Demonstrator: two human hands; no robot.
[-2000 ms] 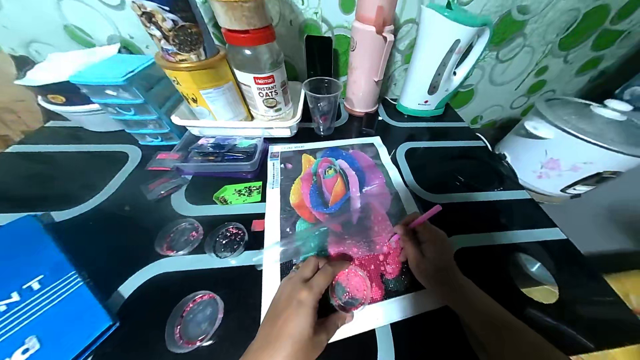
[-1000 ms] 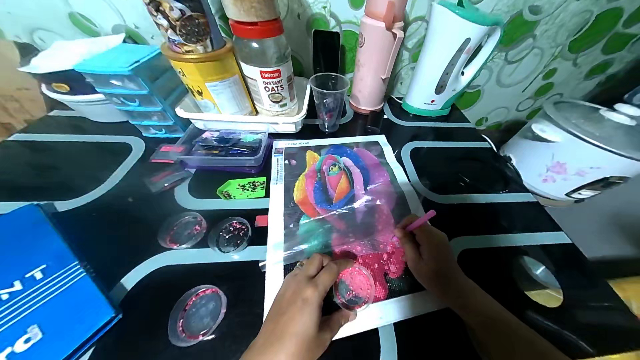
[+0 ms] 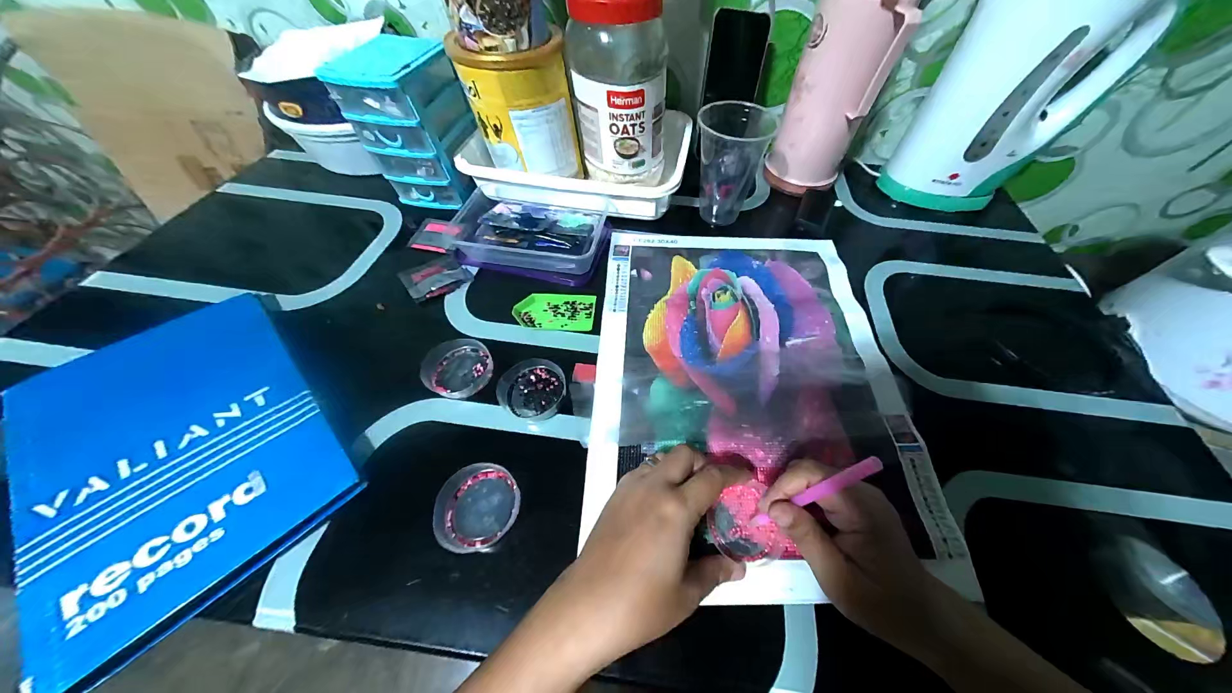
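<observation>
A diamond painting canvas (image 3: 731, 337) with a multicoloured rose lies on the black table, clear film over its middle. My left hand (image 3: 664, 520) holds a small round clear dish (image 3: 746, 525) of pink beads on the canvas's lower part. In my right hand (image 3: 847, 539) is a pink applicator pen (image 3: 835, 481), its tip at the beads in the dish. Left of the canvas are a dish with some pink beads (image 3: 457, 369), a dish of dark and pink beads (image 3: 532, 389) and a dish with pink beads round its rim (image 3: 476, 507). A green tray (image 3: 555, 312) holds dark beads.
A blue record book (image 3: 183, 481) lies at the left. Behind the canvas are a lidless purple-and-clear box (image 3: 529, 241), blue drawers (image 3: 404, 120), a white tray (image 3: 577, 192) with jars, a plastic cup (image 3: 733, 159), a pink flask (image 3: 835, 96) and a kettle (image 3: 1011, 106).
My right hand has moved left and down, bringing the pen from beside the dish to the beads inside it. My left hand still holds the dish. The view has shifted.
</observation>
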